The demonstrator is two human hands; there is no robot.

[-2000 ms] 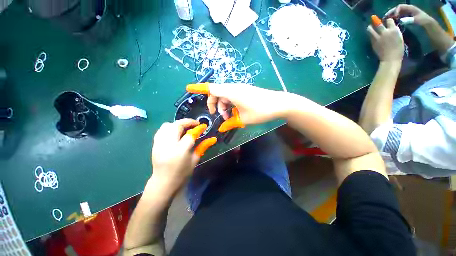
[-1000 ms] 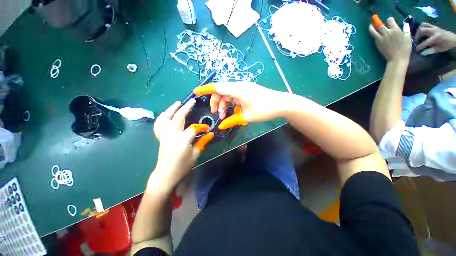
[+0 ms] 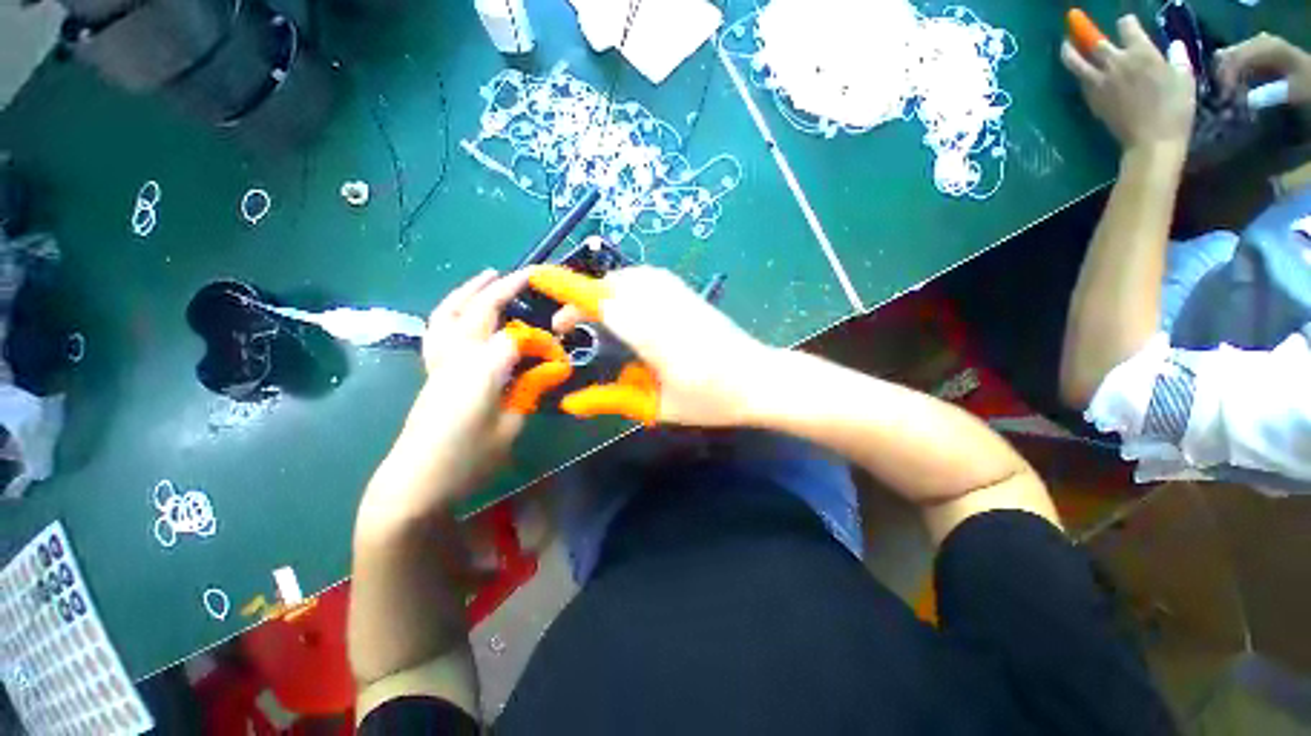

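Observation:
A black housing shell (image 3: 601,256) with a ring-edged central hole lies at the bench edge in front of me, partly covered by my hands. A black rod antenna (image 3: 564,227) sticks out at its upper left, and a short dark rod end shows at the right. My left hand (image 3: 482,352), with orange finger cots, holds the shell's left side. My right hand (image 3: 647,338), also with orange cots, is on the shell's right side, its fingers over the top and lower edge. What lies between the fingertips is too small to tell.
Tangled white gaskets (image 3: 590,144) lie beyond the shell, a denser heap (image 3: 841,65) farther right. A black cup (image 3: 230,345) with a white bottle (image 3: 367,325) is at left. White rings (image 3: 184,512), stacked housings (image 3: 216,72) and a parts tray (image 3: 72,633) are also left. Another person's hands work at upper right.
My right hand has shifted down around the shell's right side, uncovering its top edge and the rod end at right. My left hand has moved slightly left and up. The view has shifted slightly.

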